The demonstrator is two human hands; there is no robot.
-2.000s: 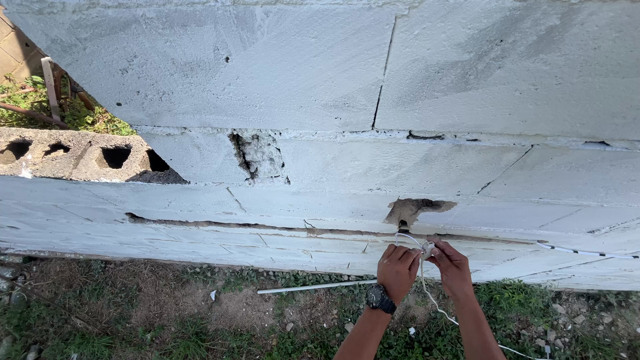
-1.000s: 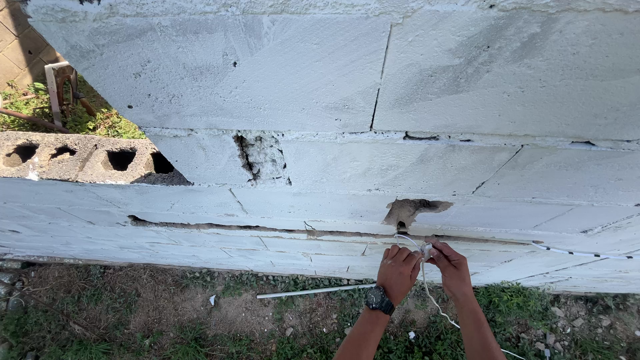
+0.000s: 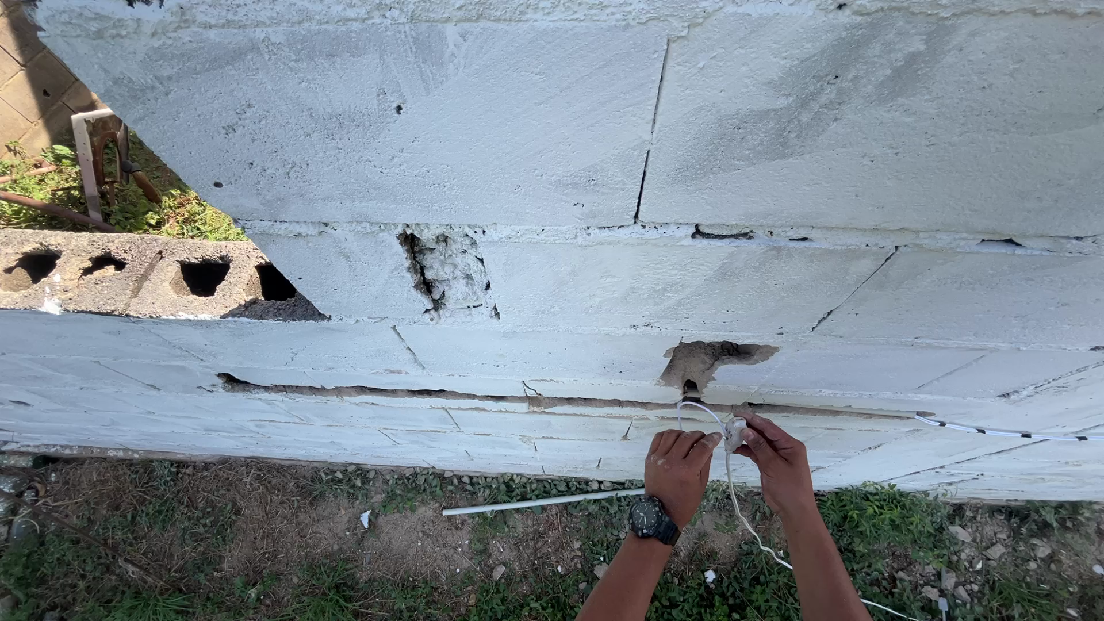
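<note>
My right hand pinches a small white fitting whose exact kind I cannot tell. Close on its left, my left hand, with a black watch on the wrist, has its fingers closed at a white cable. The cable loops up to a dark hole in the patched recess of the white-painted block wall. From the fitting, more white cable hangs down past my right forearm to the ground. A long narrow groove runs across the wall just above my hands.
A white pipe lies on the weedy ground below the wall. Black-and-white banded cable leaves the groove's right end. Hollow concrete blocks and a pale frame stand at the left. A broken patch marks the wall.
</note>
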